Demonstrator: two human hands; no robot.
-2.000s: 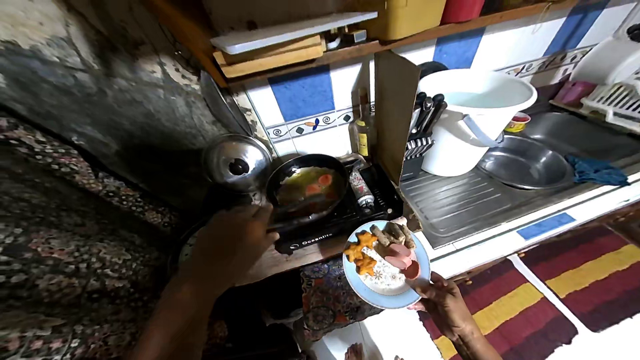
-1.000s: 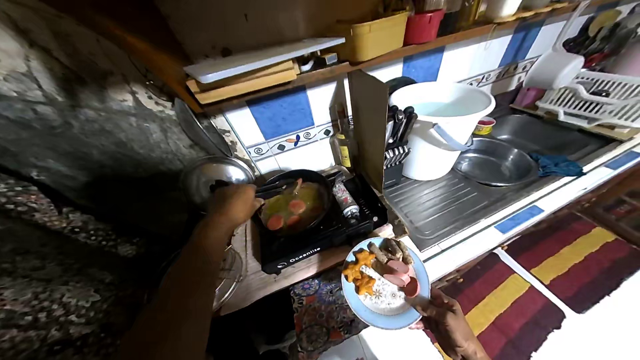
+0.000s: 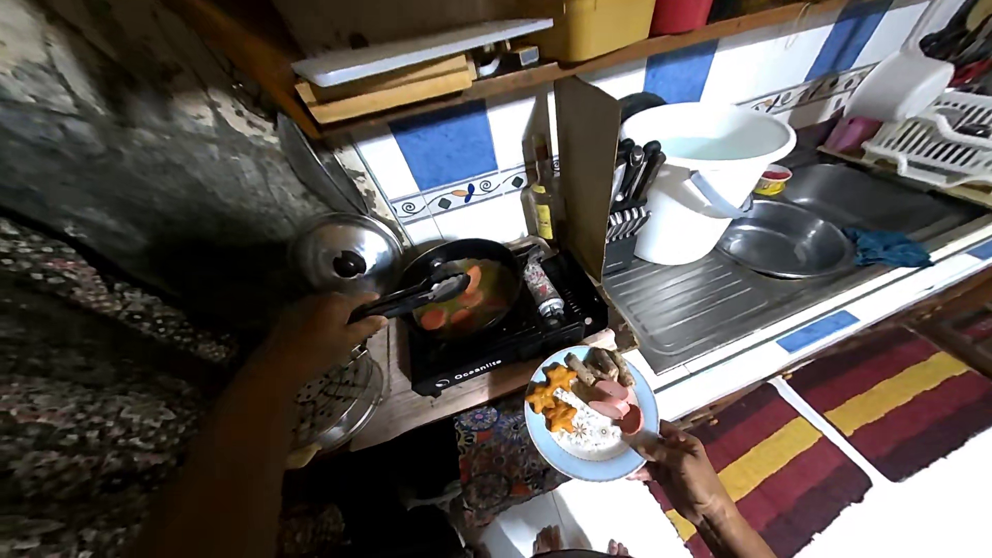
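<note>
My left hand (image 3: 341, 322) is closed around black-handled tongs (image 3: 399, 301), whose metal head reaches over the frying pan (image 3: 511, 306). Several round sausage slices (image 3: 434, 318) lie in oil in the pan, which sits on a black portable gas stove (image 3: 496, 349). Whether the tongs grip a slice I cannot tell. Lower right, my right hand (image 3: 682, 465) holds the rim of a blue-edged plate (image 3: 585, 469). On it are orange star-shaped pieces (image 3: 559, 416), pink sausage slices (image 3: 612, 407) and brownish stick-shaped pieces (image 3: 601, 364).
A gas canister (image 3: 542, 287) lies in the stove's right side. A glass lid (image 3: 345, 260) stands left of the pan, with a strainer (image 3: 337, 395) below. Cardboard (image 3: 587, 170) separates the stove from a knife block (image 3: 622, 240), white bucket (image 3: 674, 209) and sink with a metal basin (image 3: 787, 240).
My left hand, in front of the pan two seconds ago, is now at its left side, with the tongs' head over the oil. My right hand still holds the plate.
</note>
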